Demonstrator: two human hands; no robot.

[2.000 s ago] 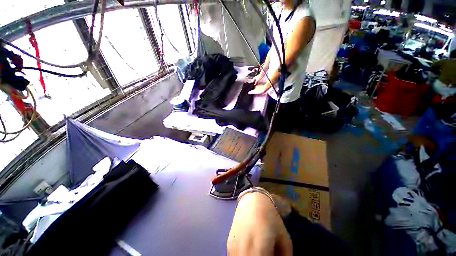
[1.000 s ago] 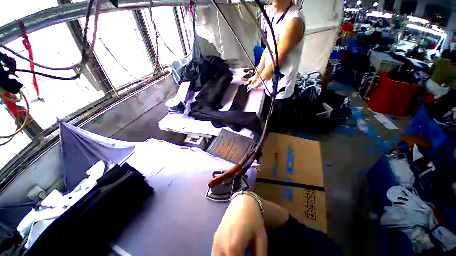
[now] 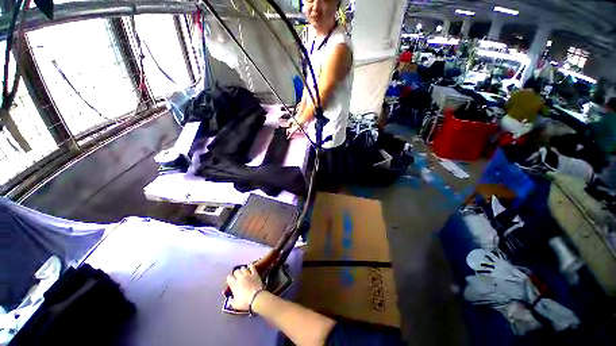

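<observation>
My right hand (image 3: 244,287), with a band at the wrist, is closed on the handle of the steam iron (image 3: 268,259) at the right edge of the lilac-covered table (image 3: 182,270). The iron's metal base shows on both sides of the hand, and its dark hose rises from the rear. A thick black garment stack (image 3: 81,307) lies at the table's left, cut off by the bottom edge of the picture. White cloth pieces (image 3: 30,304) lie behind it. My left hand is not in view.
A ribbed iron rest (image 3: 262,219) sits beyond the table edge. A cardboard box (image 3: 348,236) stands at right. A person (image 3: 331,78) stands at another table (image 3: 162,189) with black garments. Cloth heaps (image 3: 496,277) lie farther right.
My right hand has moved from in front of the iron onto its handle and taken hold. The view has turned right, so the stack now shows farther left.
</observation>
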